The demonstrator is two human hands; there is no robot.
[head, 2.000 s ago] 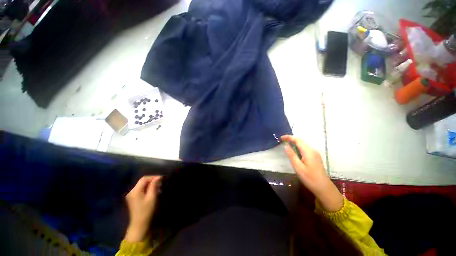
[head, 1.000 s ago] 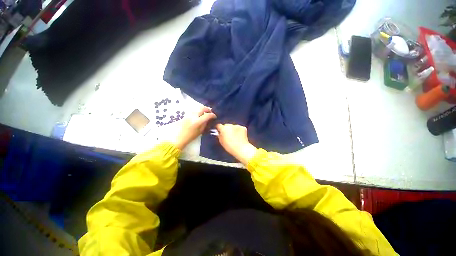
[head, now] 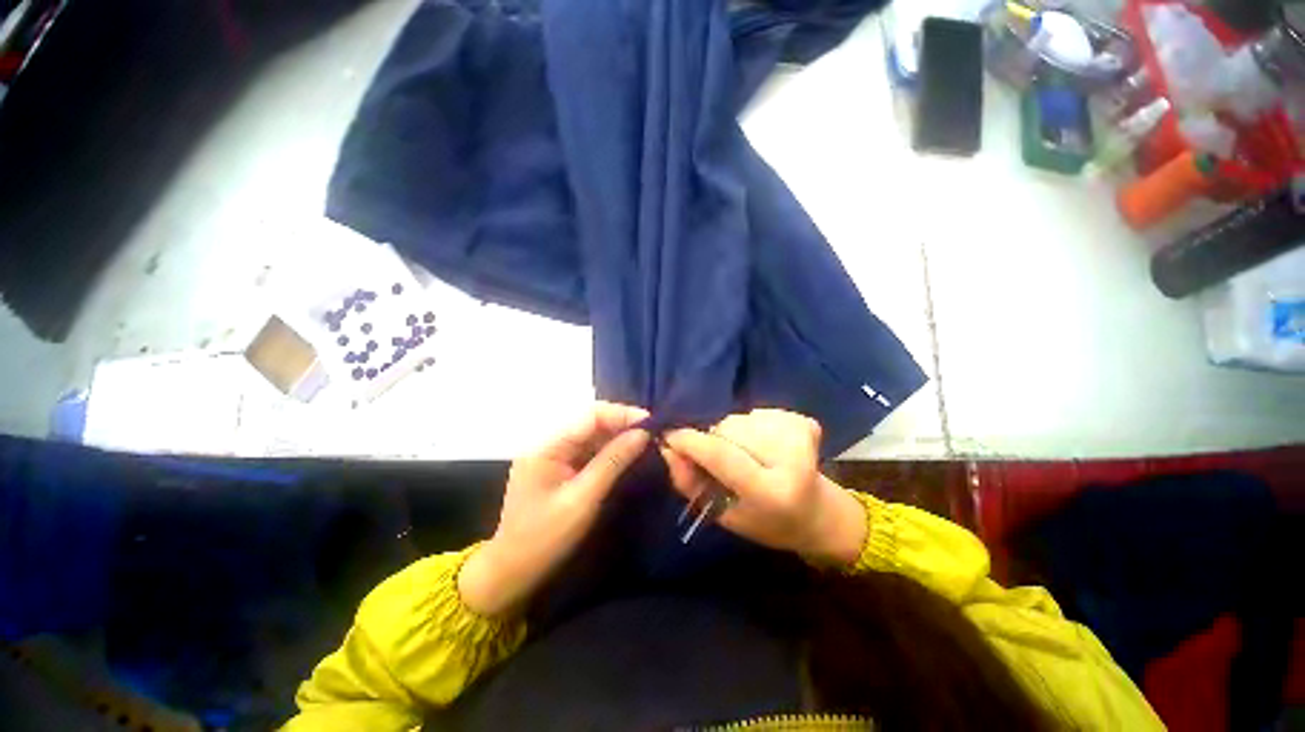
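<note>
A navy garment (head: pixel 666 215) lies on the white table, its near part drawn together towards the table's front edge. My left hand (head: pixel 563 493) pinches a bit of the navy cloth between thumb and fingertips. My right hand (head: pixel 759 475) pinches the same spot from the right, fingertips almost touching the left ones. Thin silver snips (head: pixel 700 511) are tucked in my right hand, tips pointing down. Any needle or button between the fingertips is too small to tell. Small pale marks (head: pixel 876 395) show near the garment's right corner.
Dark buttons (head: pixel 397 348) lie on a white tray or paper beside a small tan box (head: pixel 282 355). A dark garment pile (head: pixel 129 115) is far left. A black phone (head: pixel 950 86), an orange bottle (head: pixel 1166 189) and a black bottle (head: pixel 1231 243) are on the right.
Both hands have moved from on the garment's lower left to the table's front edge, drawing the cloth into long folds. Two seconds ago they were apart, the left off the garment.
</note>
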